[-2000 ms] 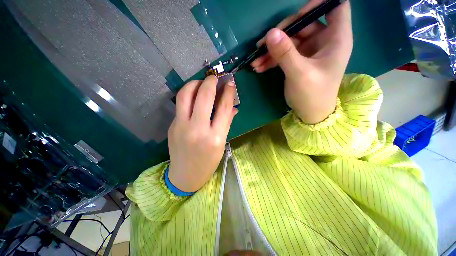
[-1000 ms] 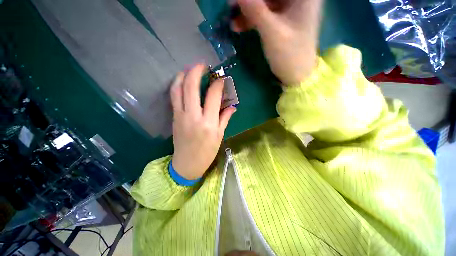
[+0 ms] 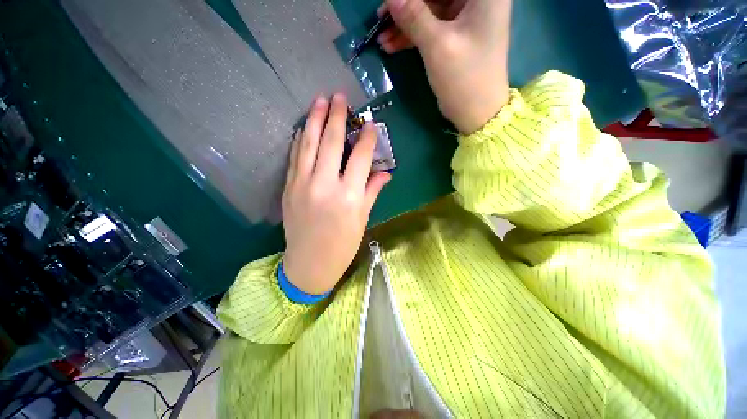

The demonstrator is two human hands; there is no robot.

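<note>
A small silver-grey electronic module [image 3: 382, 152] lies on the green mat, with a gold and white connector end at its top. My left hand [image 3: 328, 184], with a blue wrist strap, rests on the module and holds it down with the fingertips. My right hand [image 3: 459, 57] is at the top and holds slim black tweezers [image 3: 370, 37]. Their fine tip points down-left at the clear film [image 3: 373, 75] beside the grey strips. Part of the right hand's fingers is cut off by the top edge.
Long grey strips [image 3: 188, 98] overlap on the green mat [image 3: 426, 168]. A clear blister tray [image 3: 90, 270] with dark parts is at the left. A shiny silver bag [image 3: 676, 61] lies at the right, above a red object [image 3: 655, 128]. A blue bin [image 3: 698, 227] shows below right.
My right hand has moved up and left with the tweezers, from the module's connector end to the clear film. My left hand stays on the module, with its fingers slightly shifted.
</note>
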